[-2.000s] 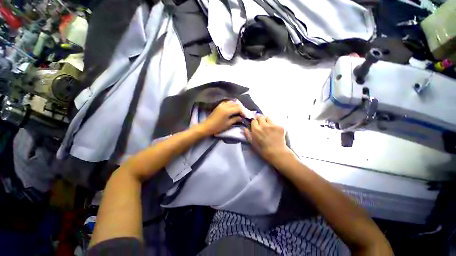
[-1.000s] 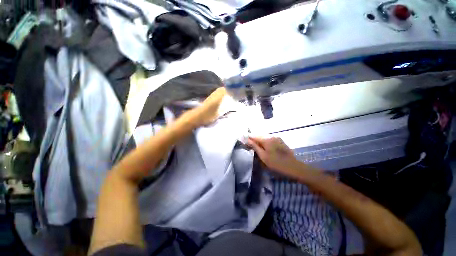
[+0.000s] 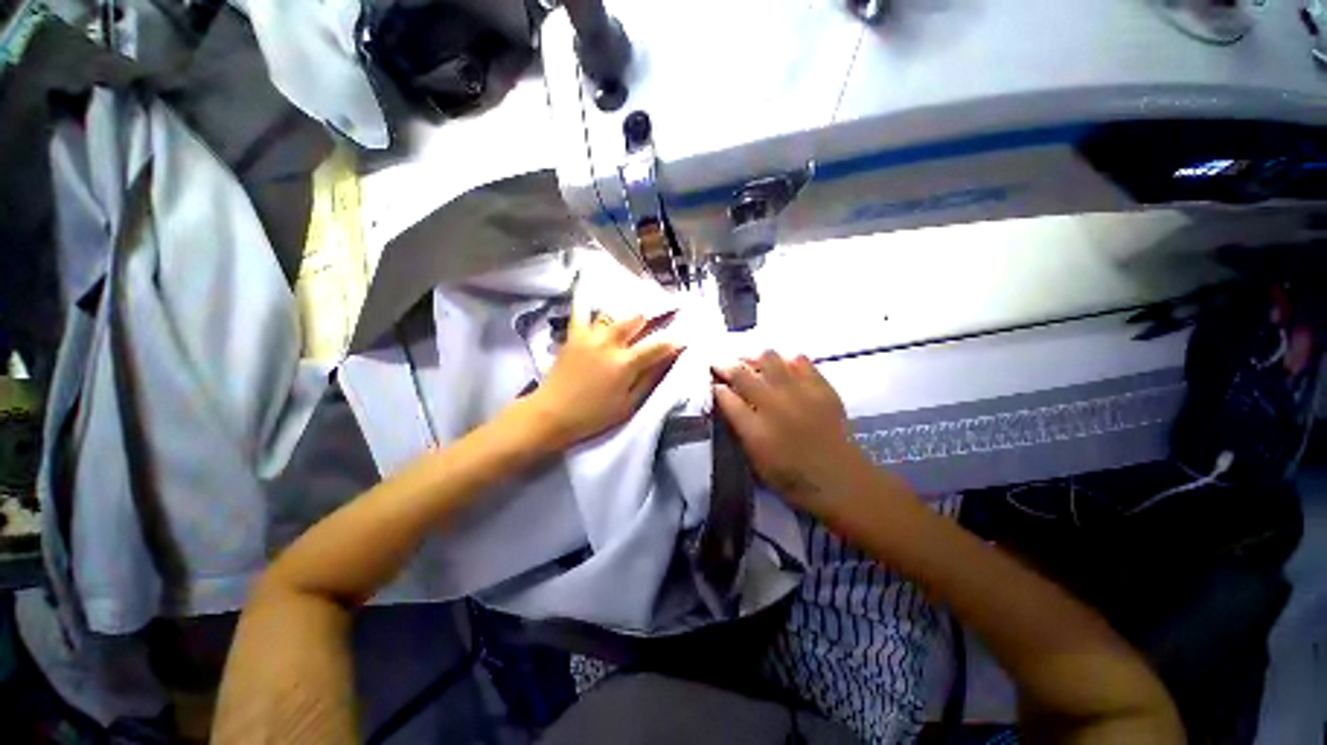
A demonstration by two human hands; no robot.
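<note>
A light grey garment panel [image 3: 619,488] lies bunched on the machine bed and hangs over its front edge. A dark strip [image 3: 726,502] runs down its right part. My left hand [image 3: 600,376] lies on the cloth with fingers spread, just front-left of the presser foot [image 3: 690,274]. My right hand [image 3: 782,422] holds the cloth edge at the top of the dark strip, fingers bent. The cloth edge near the needle is washed out by glare. The sewing machine head [image 3: 931,160] is above both hands.
Light grey garment panels [image 3: 175,364] with dark bands hang at the left. A dark rolled cloth [image 3: 451,66] lies behind. A yellowish piece [image 3: 333,255] lies left of the cloth. The table's front edge has a ruler scale [image 3: 1019,425]. A white cable [image 3: 1186,482] is at the right.
The view has shifted towards the machine. The cloth has moved from left of the machine to the presser foot. My left hand now lies flatter, and both hands are close together by the needle.
</note>
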